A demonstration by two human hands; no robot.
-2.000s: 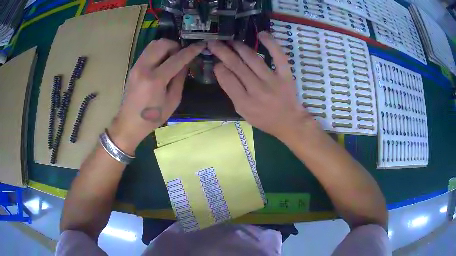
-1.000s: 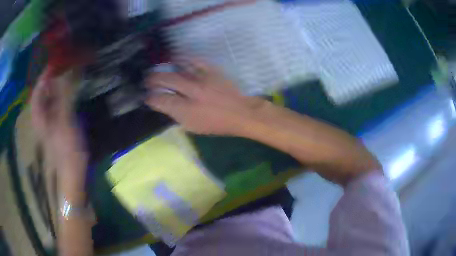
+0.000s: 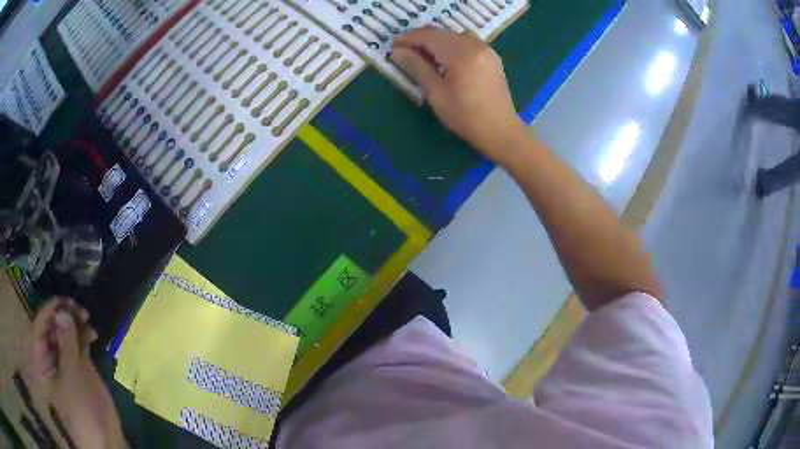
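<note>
My right hand point(image 3: 465, 83) is over the near edge of the upper slotted white tray point(image 3: 399, 74), fingertips down at a small component; whether it grips one is hidden. A larger white tray point(image 3: 303, 131) holds rows of finger-length components, some with dark ring ends. My left hand point(image 3: 70, 377) is at the lower left, fingers curled together near the press; I cannot tell if it holds anything. The round silvery nest point(image 3: 81, 254) of the hand press shows at the left edge on its black base plate point(image 3: 145, 241).
Yellow sheets point(image 3: 210, 351) lie in front of the press. A green label point(image 3: 329, 294) and yellow and blue tape mark the green mat point(image 3: 263, 228). Dark ridged sticks point(image 3: 35, 421) show at the lower left corner. A person's legs point(image 3: 776, 145) are on the floor at the far right.
The view has swung to the right. My right hand has left the press and reached over to the upper tray. My left hand has come away from the press linkage to its near side.
</note>
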